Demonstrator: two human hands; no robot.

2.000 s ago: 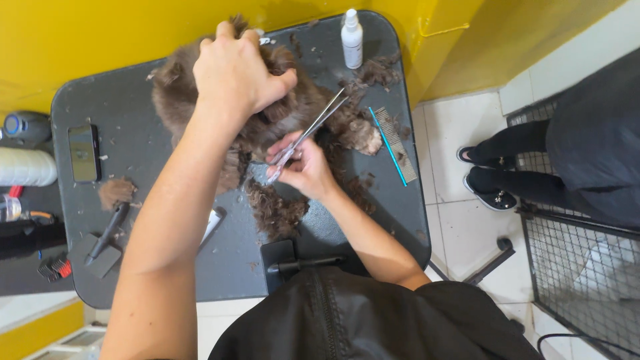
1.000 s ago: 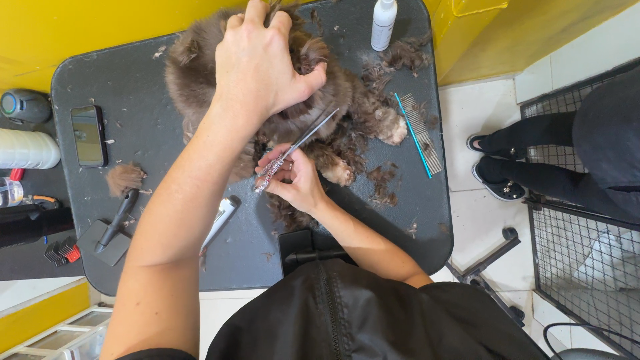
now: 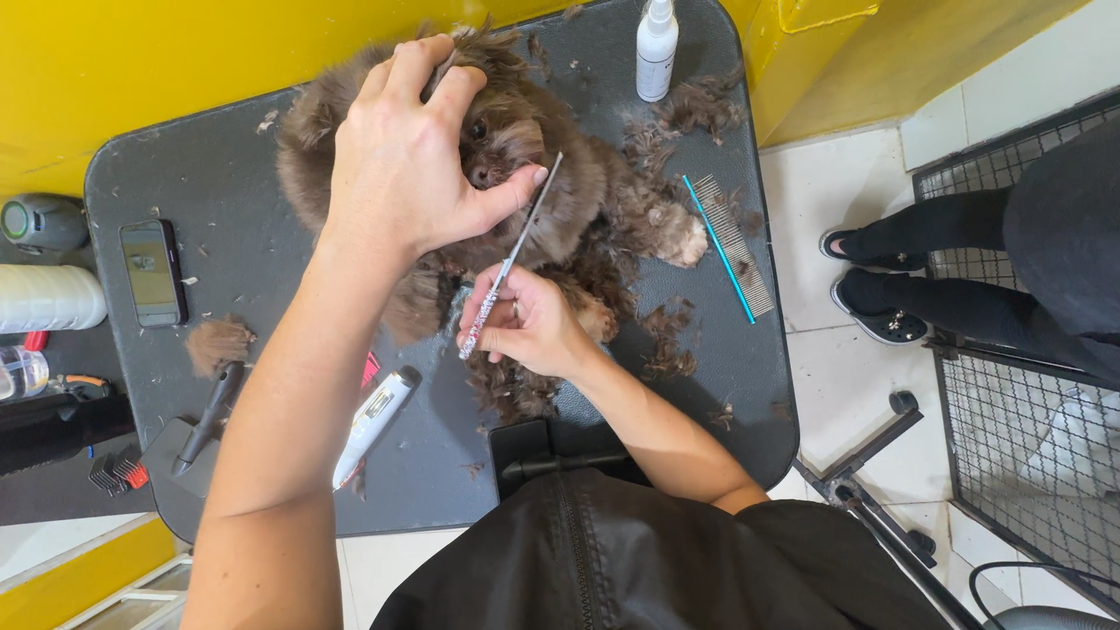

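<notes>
A brown long-haired dog [image 3: 577, 179] lies on the black grooming table [image 3: 437, 490], its face toward the camera. My left hand [image 3: 407, 157] grips the dog's head, fingers over the top and thumb beside the muzzle. Below the muzzle, my right hand [image 3: 521, 319] holds grooming scissors [image 3: 516, 254] with a glittery handle; the blades look closed and point up past my left thumb. Cut fur [image 3: 669, 337] lies around the paws. A steel comb with a blue spine [image 3: 728, 249] rests right of the dog's front paw.
A white spray bottle [image 3: 656, 52] stands near the far edge. On the left are a phone [image 3: 153, 271], a slicker brush [image 3: 210, 411] and white clippers [image 3: 376, 424]. Another person [image 3: 962, 254] stands at the right, beside a wire mesh cage [image 3: 1032, 437].
The scissors' blades, spread two seconds ago, now appear together. The dog's face shows now between my left fingers and thumb; my left hand stays on its head.
</notes>
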